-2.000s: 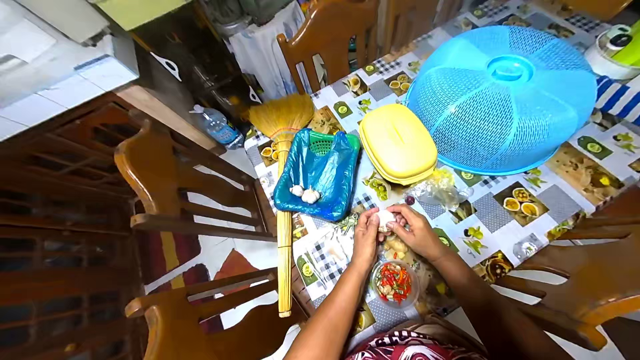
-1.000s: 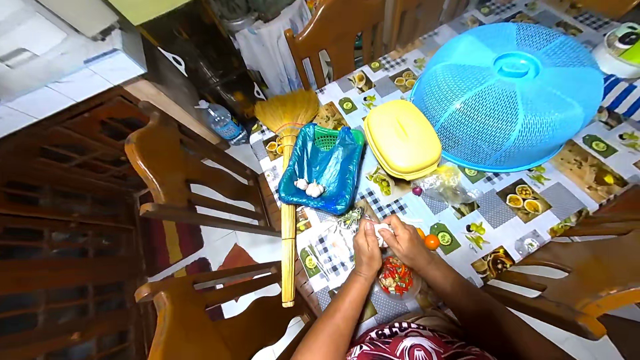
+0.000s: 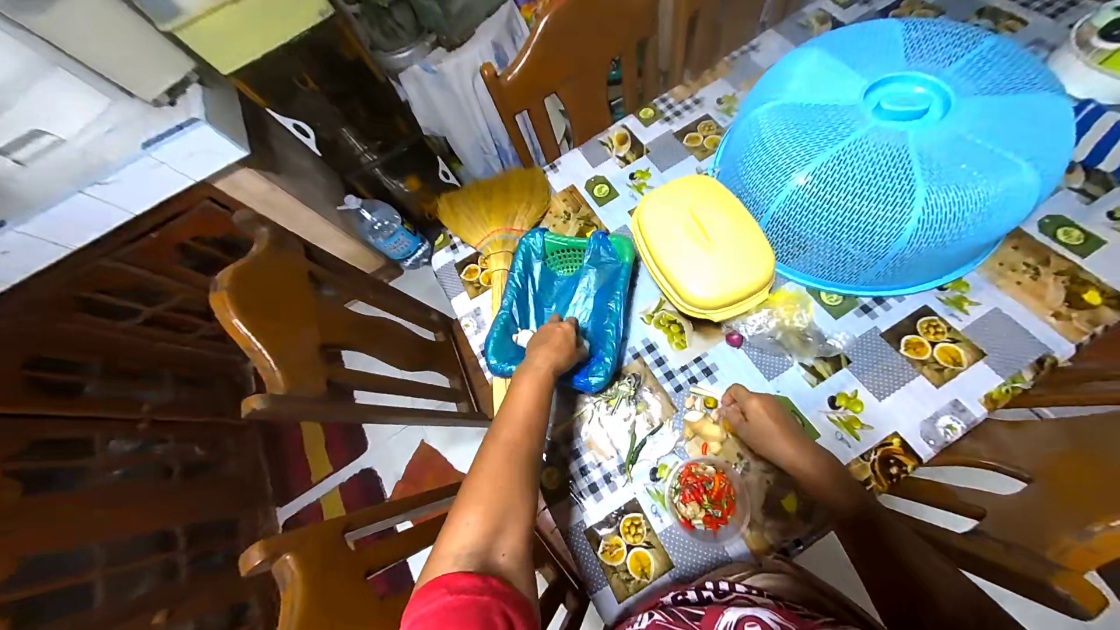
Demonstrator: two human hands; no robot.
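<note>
My left hand (image 3: 556, 346) reaches into a green basket lined with a blue plastic bag (image 3: 604, 306), its fingers at the white garlic (image 3: 523, 338); whether they grip a piece is hidden. My right hand (image 3: 752, 418) rests low over the table, fingers curled, beside peeled garlic cloves (image 3: 703, 427); a thin pale item shows by its fingertips, too small to identify. Below the cloves stands a clear bowl of chopped red chilies and pale pieces (image 3: 703, 497). Left of the cloves, green chilies (image 3: 640, 448) lie among whitish peelings or plastic (image 3: 612, 418).
A yellow lidded container (image 3: 703, 245) stands beside the basket, near a blue mesh food cover (image 3: 901, 175). A small red onion (image 3: 733, 339) touches a clear plastic bag (image 3: 792, 328). A straw broom (image 3: 499, 210) leans at the table's left edge. Wooden chairs (image 3: 350, 350) surround the patterned table.
My hands were together above the bowl; they have parted. The left has moved up and left into the basket, while the right stays near the cloves.
</note>
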